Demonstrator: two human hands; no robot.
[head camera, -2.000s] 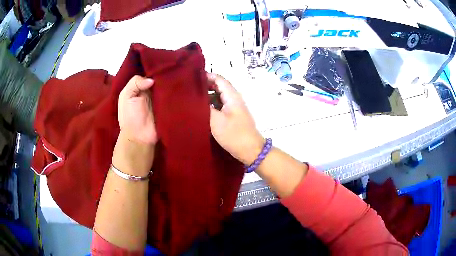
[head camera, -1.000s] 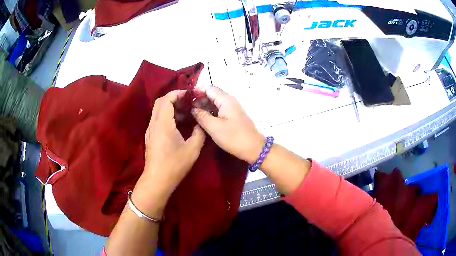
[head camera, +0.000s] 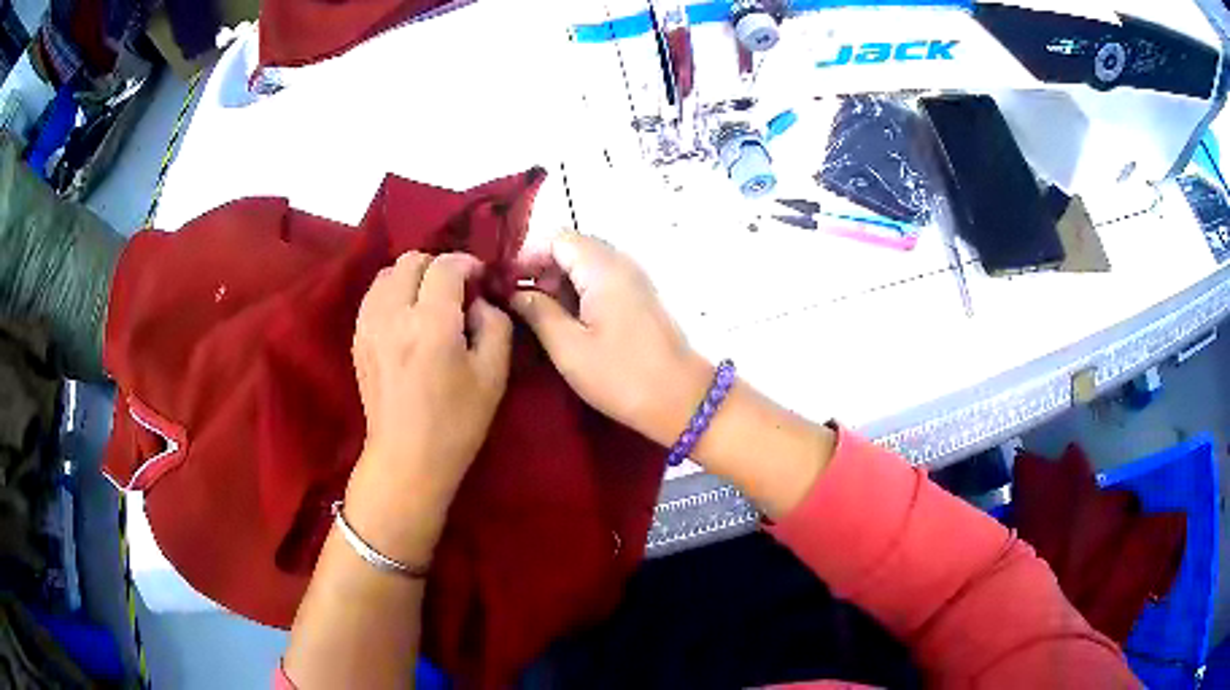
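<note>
A dark red garment (head camera: 256, 391) spreads over the left of the table and hangs over its front edge. A white-edged opening lies at its far left. My left hand (head camera: 429, 357) pinches a bunched edge of the garment from the left. My right hand (head camera: 614, 330) pinches the same edge from the right, with fingertips close to the left ones. A small pale glint shows between the fingertips; I cannot tell what it is. The fingers partly hide the held edge.
A white JACK sewing machine (head camera: 884, 68) stands behind on the white table (head camera: 809, 364). To the right lie a black packet (head camera: 874, 159), pens (head camera: 863, 232), a thin metal tool (head camera: 962, 270) and a black phone (head camera: 994, 182). A blue bin (head camera: 1194, 566) holds red pieces below.
My left hand has shifted left and its fingers have curled in tighter on the red edge. My right hand has barely moved. Compared with earlier, the cloth's upper part is bunched rather than held up flat.
</note>
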